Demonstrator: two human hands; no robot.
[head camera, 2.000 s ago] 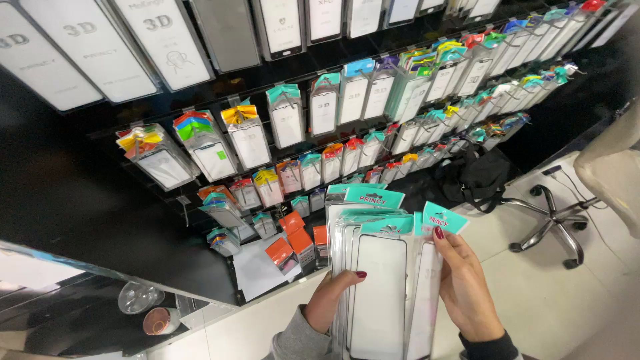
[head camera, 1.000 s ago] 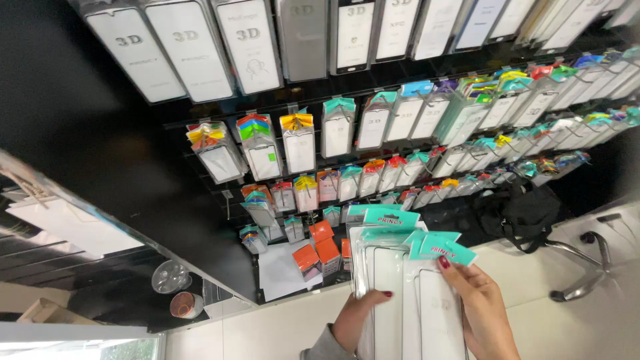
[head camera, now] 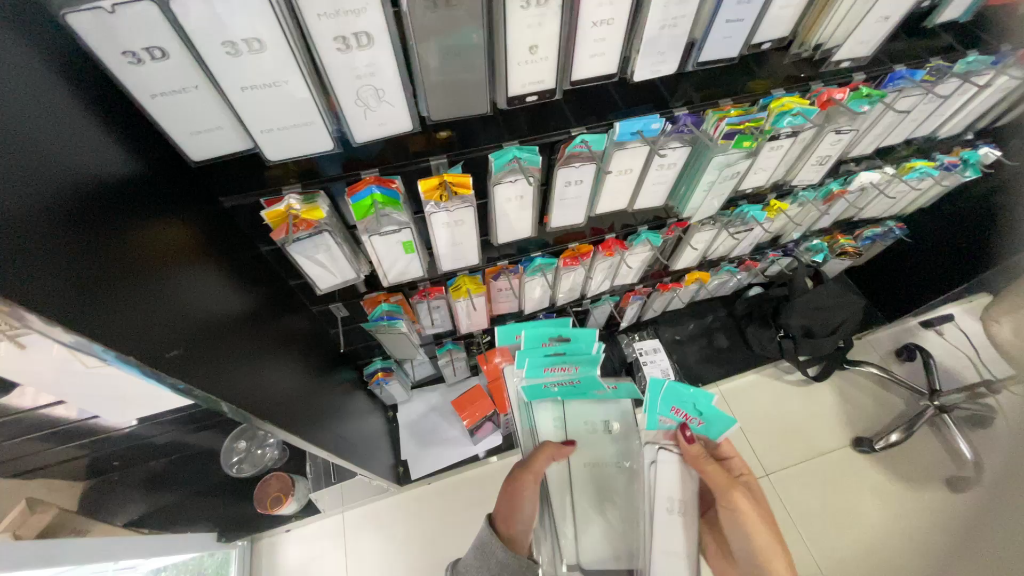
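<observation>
My left hand grips a thick stack of phone screen protector packs, clear sleeves with turquoise header cards, its thumb across the front one. Close on the right, my right hand holds a smaller bunch of the same packs, thumb on the fanned turquoise headers. The two bunches stand side by side, nearly touching at their lower parts. My left fingers are mostly hidden behind the stack.
Rows of hanging screen protector packs cover the black display wall. Below are a white sheet, orange boxes and a black bag. A swivel chair base stands right on the tiled floor. Cups sit at lower left.
More turquoise headers now show fanned out in my right hand than two seconds ago, and its bunch has come apart from the left stack at the top. The view has shifted.
</observation>
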